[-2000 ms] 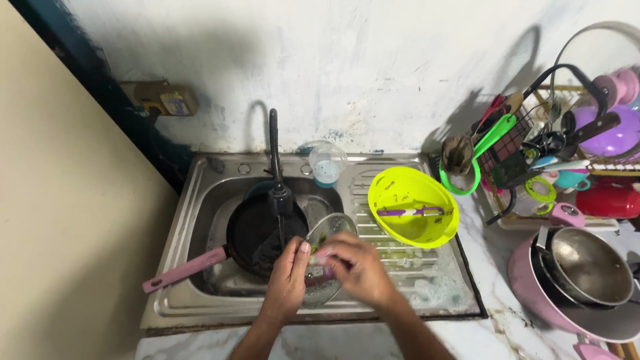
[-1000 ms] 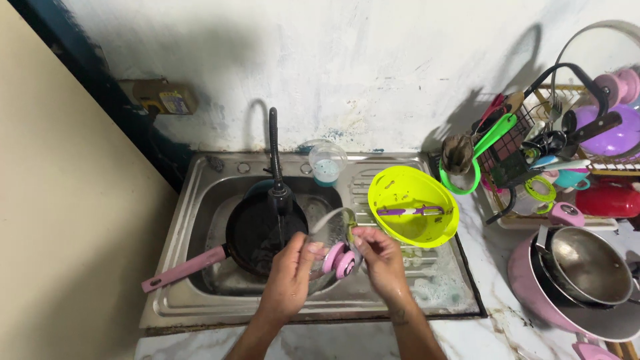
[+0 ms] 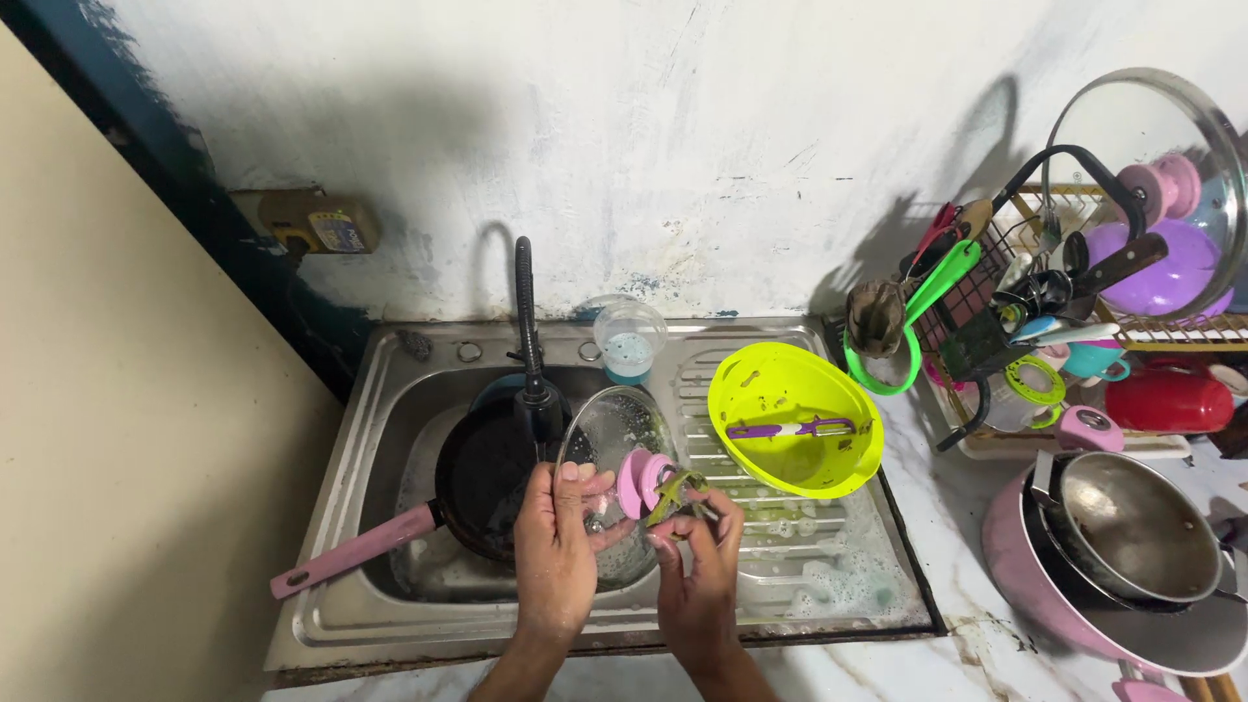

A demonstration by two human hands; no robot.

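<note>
My left hand (image 3: 561, 551) grips the rim of a wet, soapy glass pot lid (image 3: 621, 429) with a pink knob (image 3: 642, 483), tilted over the right side of the sink. Beside the knob, my right hand (image 3: 700, 556) pinches a worn green scouring pad (image 3: 678, 495). The black flexible faucet (image 3: 534, 361) points down just left of the lid, above a black frying pan (image 3: 478, 487) with a pink handle. On the drainboard, a lime-green plastic basin (image 3: 790, 463) holds a purple peeler (image 3: 790, 429) and dark scraps.
A clear plastic cup (image 3: 629, 351) of bluish soapy liquid stands behind the sink. Suds lie on the ribbed drainboard (image 3: 780, 546). At right are a green strainer (image 3: 915, 361), a loaded dish rack (image 3: 1160, 331) and a pink pot (image 3: 1014, 546) with nested pans.
The lid has turned in my left hand, so its glass now faces more toward the view. My right hand has drawn slightly nearer the knob with the pad.
</note>
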